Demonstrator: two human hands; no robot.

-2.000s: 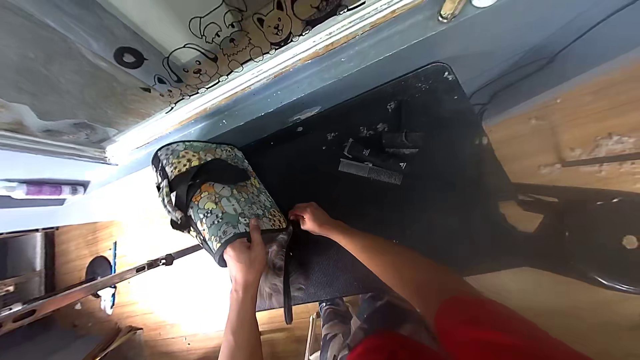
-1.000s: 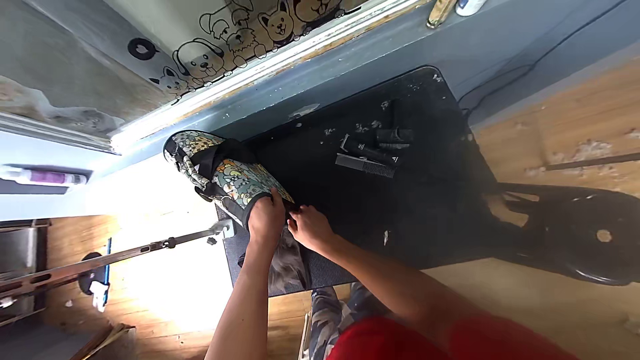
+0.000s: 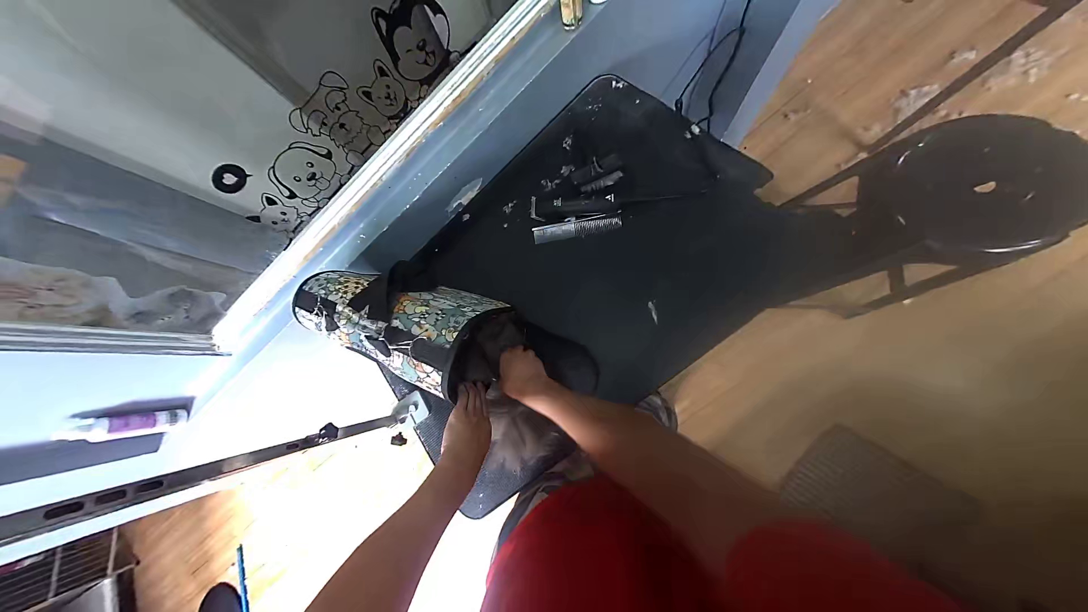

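A patterned fabric pet carrier bag (image 3: 416,327) with black straps lies on the black grooming table (image 3: 680,263), its dark opening facing me. My left hand (image 3: 467,416) is at the lower rim of the opening, fingers on the edge; its hold is partly hidden. My right hand (image 3: 523,374) is closed at the mouth of the bag, on dark material that I cannot make out clearly. Greyish fur (image 3: 518,433) shows beneath and between my hands. Farther up the table lie a metal comb (image 3: 578,228), a black clipper (image 3: 574,206) and small dark attachments (image 3: 599,174).
A window ledge (image 3: 442,136) runs along the table's far left side. A metal arm (image 3: 255,459) reaches the table's near left corner. To the right stands a black round stool (image 3: 969,183) on the wooden floor, with clumps of hair (image 3: 918,100) beyond it. A cable hangs by the wall.
The bag has gone from broad and flat-looking to a tube shape with its opening toward me. My right hand has moved to its mouth. The view has turned.
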